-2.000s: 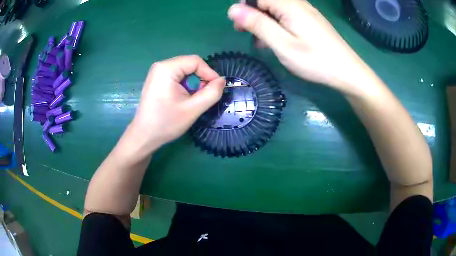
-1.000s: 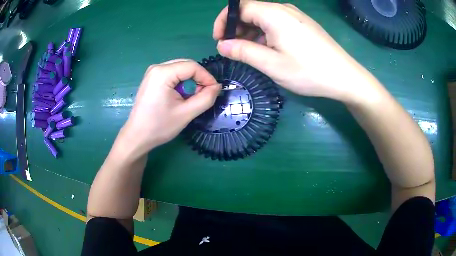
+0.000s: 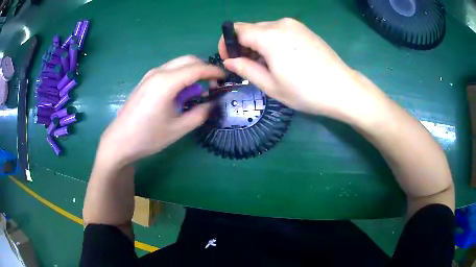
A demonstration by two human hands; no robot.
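Note:
A round black ribbed housing (image 3: 250, 136) lies on the green bench, its shiny centre plate with pale rectangles (image 3: 244, 107) facing up. My left hand (image 3: 162, 104) is over the housing's left side and holds a purple battery cell (image 3: 191, 94), blurred. Thin dark and reddish leads (image 3: 222, 88) run from the cell to a small pale connector (image 3: 245, 83) at the plate's upper edge. My right hand (image 3: 284, 62) holds a slim black tool (image 3: 229, 40) upright above the housing's upper rim. The tool's lower end is hidden by my fingers.
A pile of purple cells (image 3: 52, 86) lies at the left, beside a long dark strip (image 3: 22, 109). A smoky ribbed housing with a pale round centre (image 3: 417, 26) lies upper right. A cardboard box (image 3: 471, 133) stands at the right edge. Pinkish ovals (image 3: 6, 68) lie far left.
My right hand and the black tool have come down over the housing. My left fingers have drawn back left from the plate with the cell, and the leads and connector now show.

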